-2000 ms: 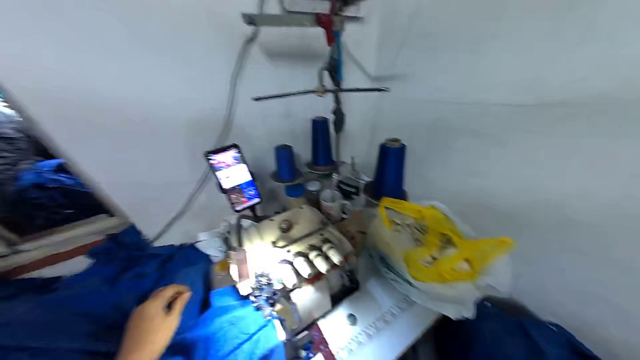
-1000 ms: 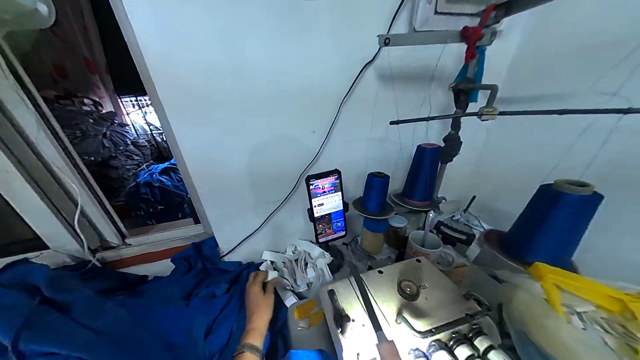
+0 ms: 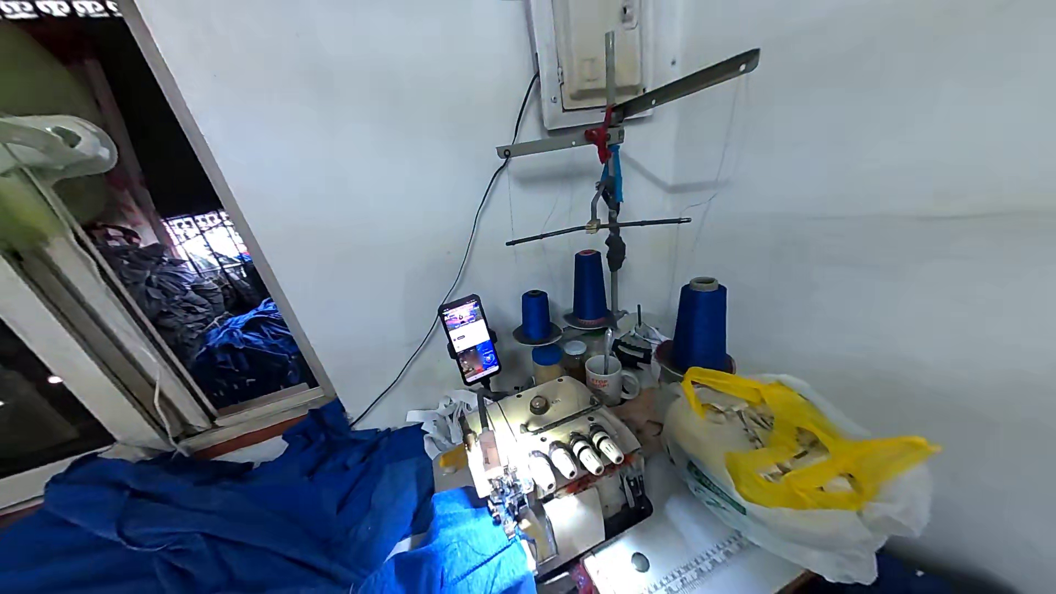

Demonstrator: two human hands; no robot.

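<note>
Neither of my hands shows in the head view. An overlock sewing machine (image 3: 569, 454) stands on the table, its lamp lighting the needle area. Light blue lit fabric (image 3: 470, 536) lies at the presser foot, on the machine's left side. A large heap of dark blue fabric (image 3: 247, 503) spreads to the left. Behind the machine, blue thread cones stand on the thread stand: a small one (image 3: 535, 315), a taller one (image 3: 589, 285) and a large one (image 3: 701, 326) at the right.
A phone (image 3: 470, 340) in a holder stands behind the machine, near a mug (image 3: 605, 379) and jars. White cloth scraps (image 3: 445, 421) lie beside it. A yellow and white plastic bag (image 3: 792, 462) sits at the right. The thread stand's metal pole (image 3: 613, 247) rises against the wall; a window opening is at left.
The hand that lay on the blue fabric, near the white scraps one second ago, is out of view. The view has swung right since then.
</note>
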